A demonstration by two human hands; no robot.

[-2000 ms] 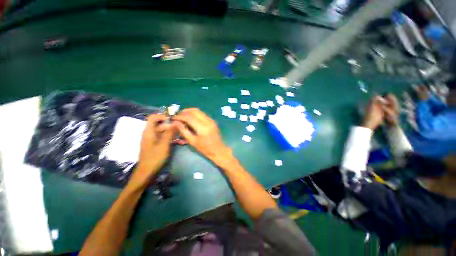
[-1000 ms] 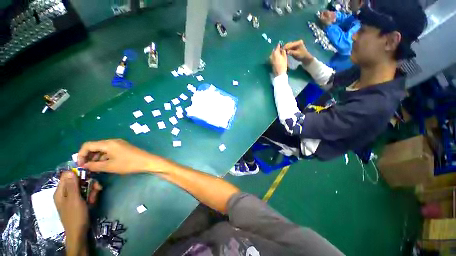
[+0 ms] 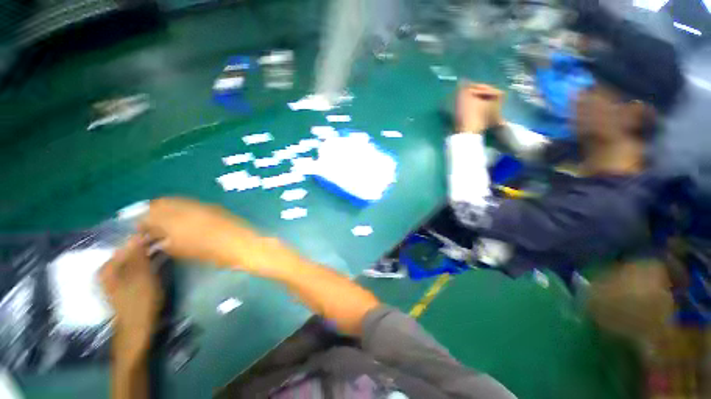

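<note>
The frame is blurred. My left hand and my right hand are together over the bag's right part, fingers bent around a small unit that is mostly hidden by them. A whitish end shows above the fingers. The black parts bag with its white label lies to the left. Small black parts lie beside my left wrist. The blue pad container, heaped with white pads, stands to the right of my hands. Loose white pads lie around its left side.
Other units and a blue-ended unit lie farther back on the green bench. A grey post rises behind the container. Another person sits at the right, hands over the bench. A blue sleeve shows beyond.
The view has shifted, so the bench and container appear farther right than one second ago. My hands are closer together now, and the unit between them is more hidden. The other person's hands have come together.
</note>
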